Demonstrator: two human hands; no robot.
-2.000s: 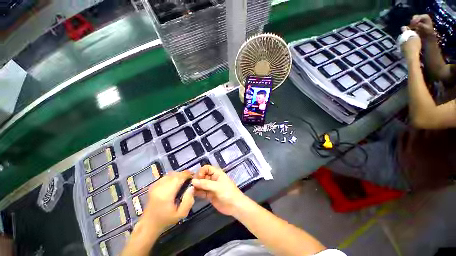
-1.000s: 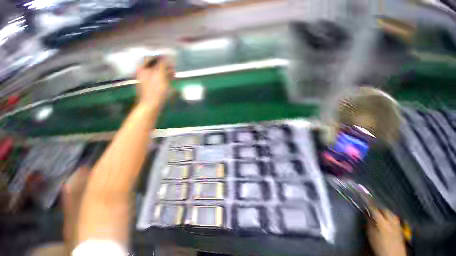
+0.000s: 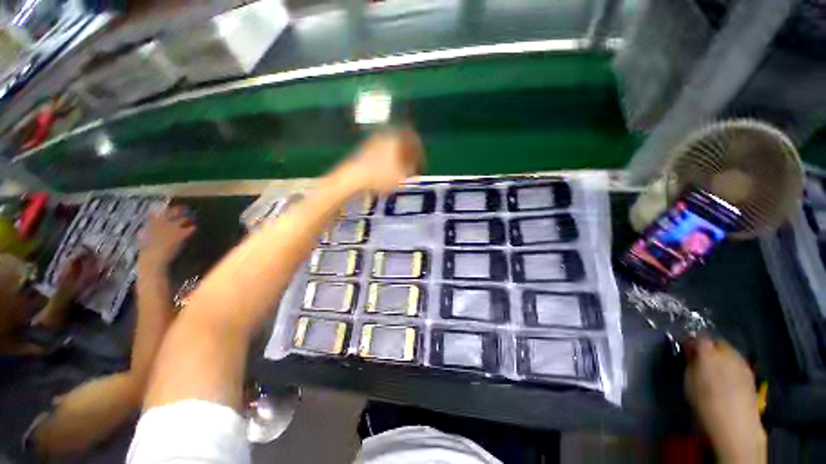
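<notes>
A whitish blister tray (image 3: 616, 299) lies in front of me. Black phone housings (image 3: 474, 265) fill its right columns, and housings with gold end strips (image 3: 393, 299) fill most of the left ones. One pocket in the second column, second row from the far side, holds no housing. My left hand (image 3: 389, 159) is blurred over the near edge of the belt, beyond the tray; its fingers and any held thing are unclear. My right hand (image 3: 720, 376) is at the near side of the pile of small silvery parts (image 3: 666, 308); whether it grips one is unclear.
A green conveyor belt (image 3: 507, 113) runs behind the tray. A lit smartphone (image 3: 684, 237) leans on a desk fan (image 3: 738, 172) at the right. A clear bag (image 3: 272, 208) lies at the tray's far left corner. At the left, a neighbour's hand (image 3: 165, 237) is beside another tray (image 3: 100, 249).
My left hand has drawn back from the belt's far side to its near edge. A dark thing seen in it before is no longer distinguishable. My right hand stays by the parts pile.
</notes>
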